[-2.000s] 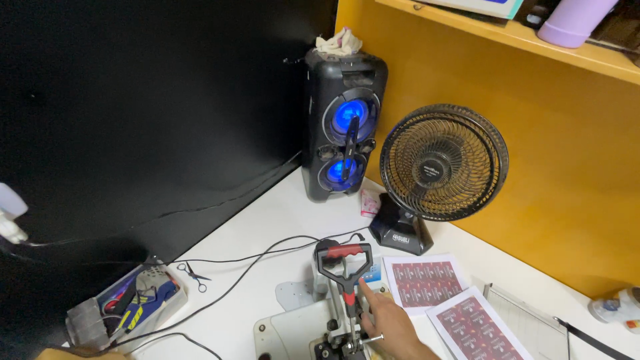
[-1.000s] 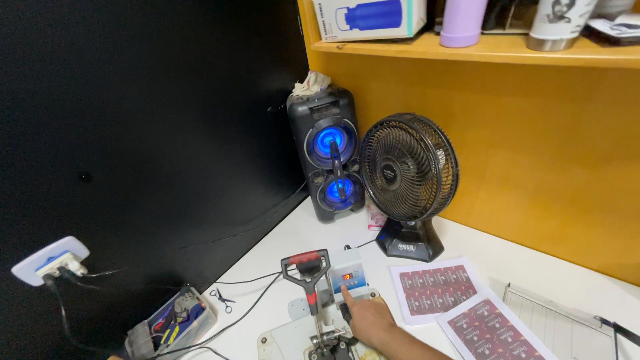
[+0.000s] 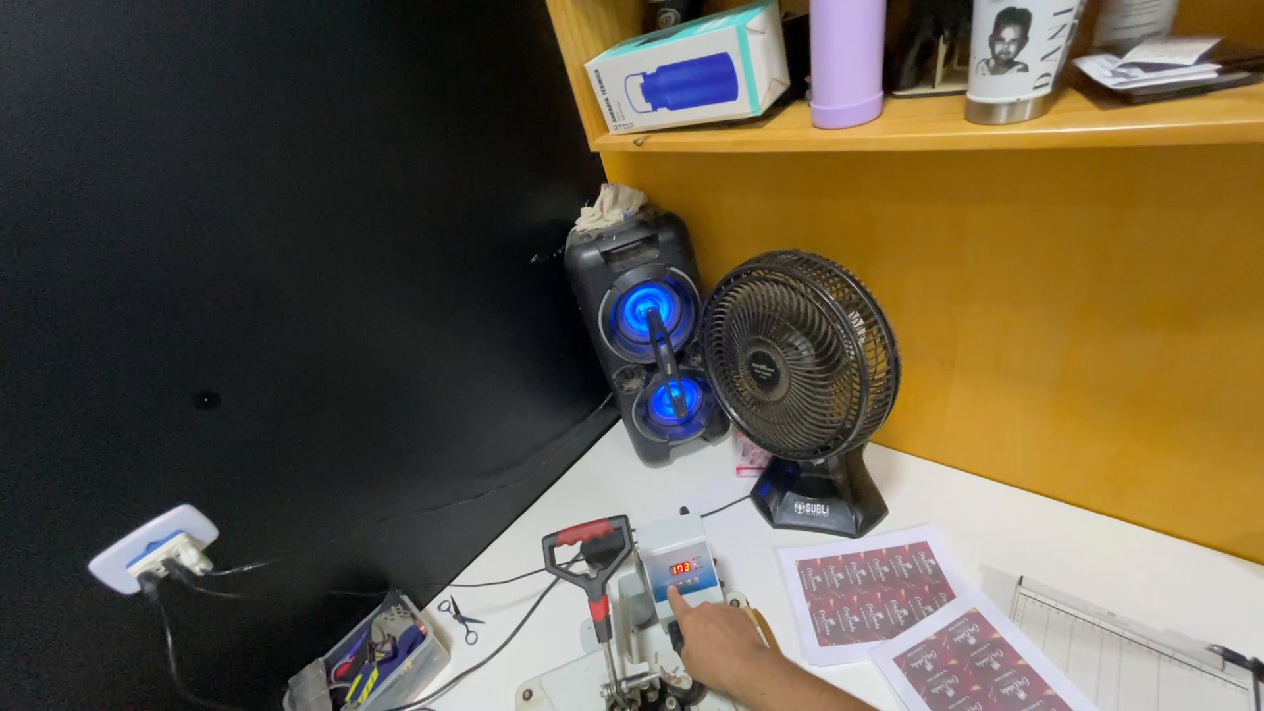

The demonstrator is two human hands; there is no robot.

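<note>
My right hand [image 3: 719,640] reaches in from the bottom, its index finger extended to the buttons under the lit red display of a control box [image 3: 679,565]. This box sits on a heat press [image 3: 573,683] whose D-shaped handle [image 3: 590,541] with red grips stands up just left of the box. Nothing is held in the right hand. My left hand is out of view. The lower part of the press is cut off by the frame edge.
A black fan [image 3: 802,365] and a lit speaker [image 3: 647,336] stand behind. Printed sheets [image 3: 874,592] and a paper trimmer [image 3: 1116,642] lie right. Scissors [image 3: 460,620], cables and a plastic bin of tools [image 3: 425,664] are left. A wall socket [image 3: 153,549] holds plugs. A shelf [image 3: 889,128] overhangs.
Two seconds ago my right hand was beside the press handle; it has since moved to the control box, where its index finger stays at the panel. The view has shifted.
</note>
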